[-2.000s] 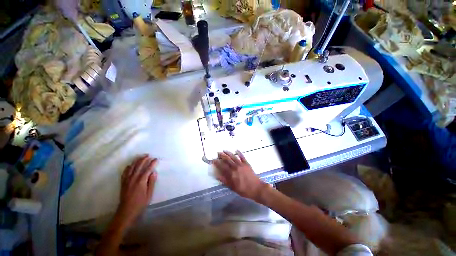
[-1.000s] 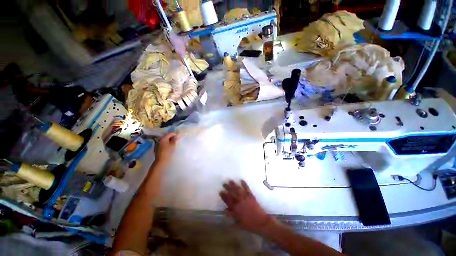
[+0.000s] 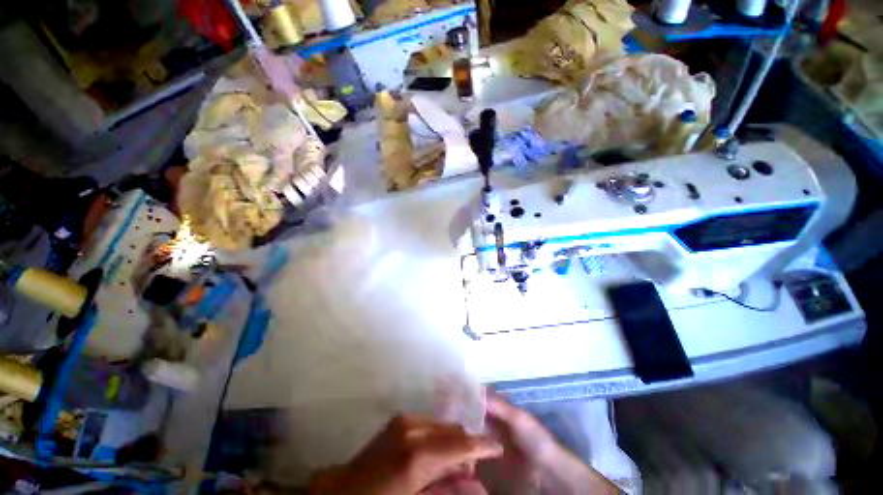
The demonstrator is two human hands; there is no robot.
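Note:
A sheer white fabric piece [image 3: 358, 319] spreads over the left of the white table and hangs over its front edge. My left hand [image 3: 416, 452] and my right hand [image 3: 523, 440] are close together at the front edge, holding the fabric's edge between their fingertips. The fingers are blurred and partly cover each other. The white sewing machine [image 3: 600, 218] stands to the right of the fabric. Its presser foot and needle [image 3: 521, 280] are behind and right of my hands, with no hand at them.
A black smartphone [image 3: 651, 331] lies on the machine bed. A switch box [image 3: 818, 295] is at the table's right end. Cream ruffled heaps [image 3: 247, 174] lie beyond the table. Yellow thread cones [image 3: 48, 290] stand at left. Pale cloth [image 3: 726, 435] hangs below the front edge.
My hands lay apart, flat on the fabric; the left then reached to its far left. Now both are together at the front edge with the fabric lifted between them. The view has swung about.

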